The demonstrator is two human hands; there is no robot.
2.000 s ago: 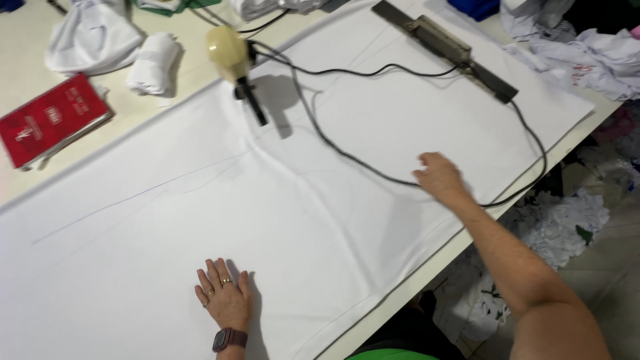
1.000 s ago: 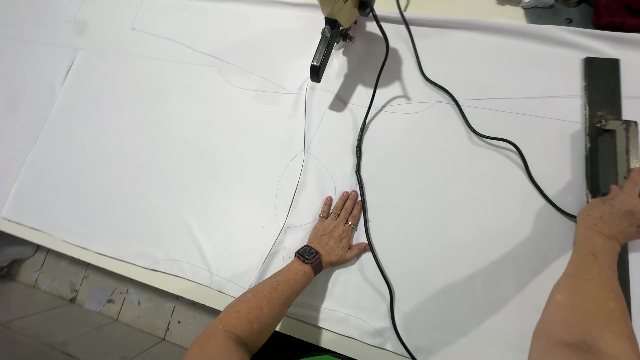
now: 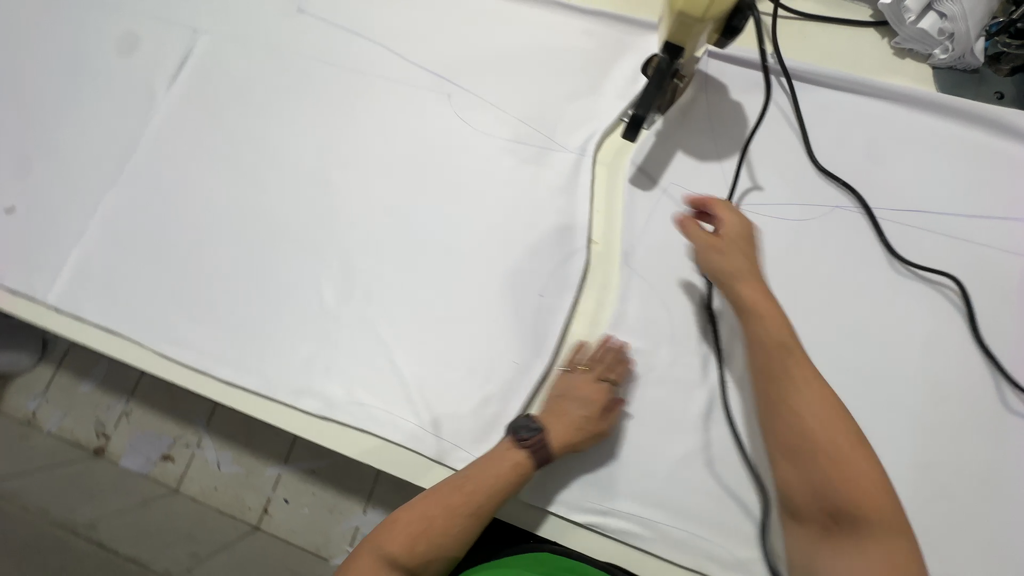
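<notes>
White fabric [image 3: 360, 224] with thin drawn lines covers the table, split by a curved gap that bares the cream tabletop [image 3: 606, 232]. At the gap's far end stands an electric fabric cutting machine [image 3: 672, 72], cream with a black part. My left hand [image 3: 588, 392], wearing a watch and rings, rests flat at the gap's near end, touching the fabric edge. My right hand [image 3: 720, 240] is over the right-hand fabric beside the black power cord [image 3: 722, 376], thumb and fingertips curled close together; whether anything thin is between them cannot be told.
A second stretch of black cord [image 3: 864, 208] snakes across the fabric on the right. Rolled white cloth [image 3: 940, 28] lies at the back right, near a dark metal item. Below the table's front edge [image 3: 384, 448] is a tiled floor with scraps.
A gap has opened in the fabric where a narrow cut line showed a second ago. My right hand has left the long metal weight and moved left, near the cord. The view has shifted.
</notes>
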